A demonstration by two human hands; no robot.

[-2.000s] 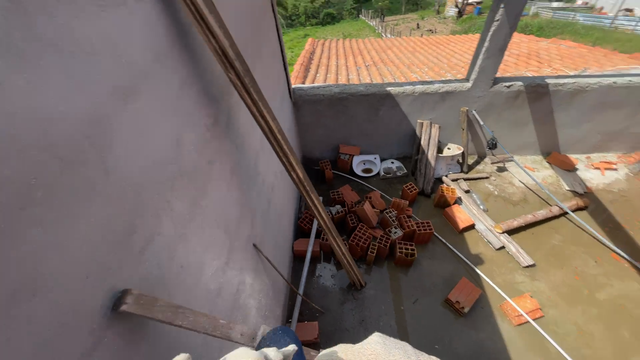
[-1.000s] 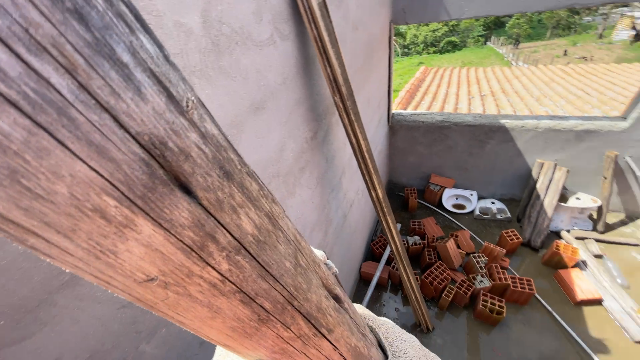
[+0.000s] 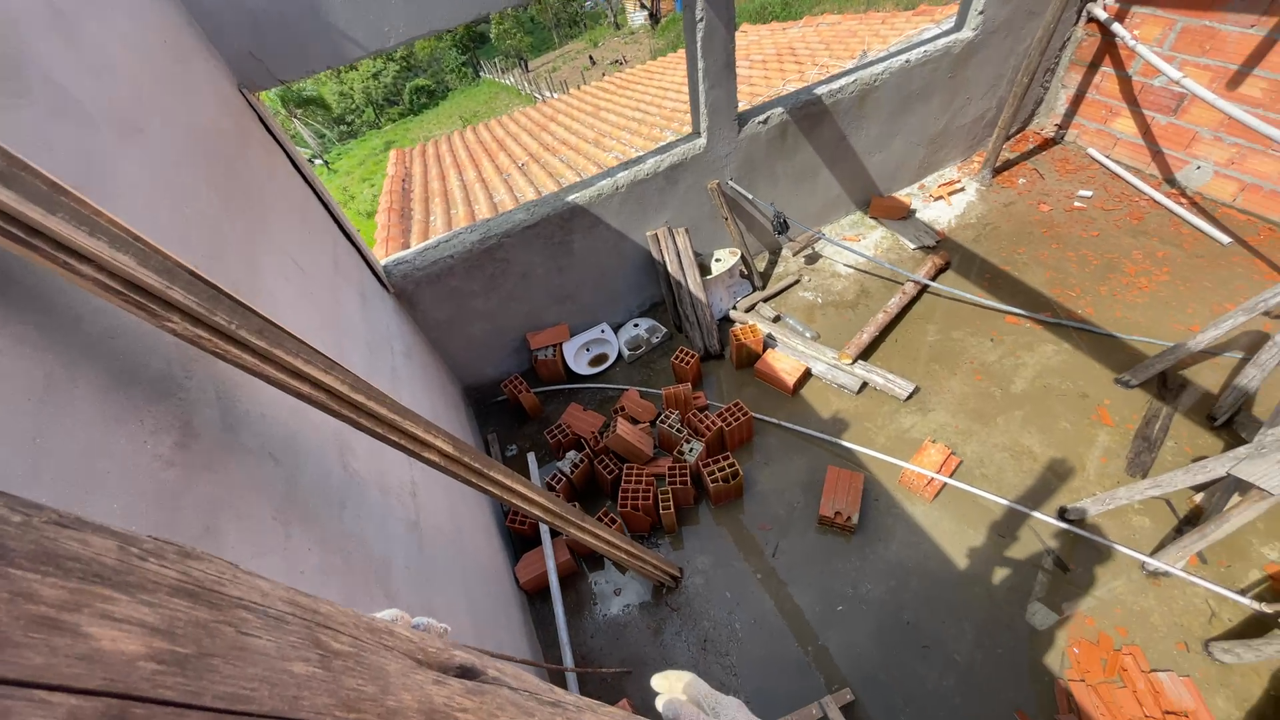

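Observation:
A thick weathered wooden beam [image 3: 230, 625] crosses the lower left, close to the camera. The gloved fingertips of my left hand [image 3: 410, 622] show over its far edge; the rest of that hand is hidden behind the wood. At the bottom edge, just right of the beam's lower end, part of my right hand [image 3: 697, 695] appears in a pale knit glove. Its palm and most fingers are cut off, so its grip cannot be told. Long narrow boards [image 3: 340, 395] lean diagonally against the plastered wall, their lower ends on the wet floor below.
Hollow clay bricks [image 3: 640, 450] lie heaped below, near a white washbasin [image 3: 591, 350] and upright planks [image 3: 685, 290]. A long thin pole [image 3: 860, 450] crosses the floor. Wooden trestles [image 3: 1210, 480] stand at the right, with broken tiles [image 3: 1130, 680] beneath. A low wall [image 3: 560, 270] borders a tiled roof.
The beam, large across the left of the view one second ago, now lies lower in the frame. The view has swung right, bringing the trestles and brick wall into sight.

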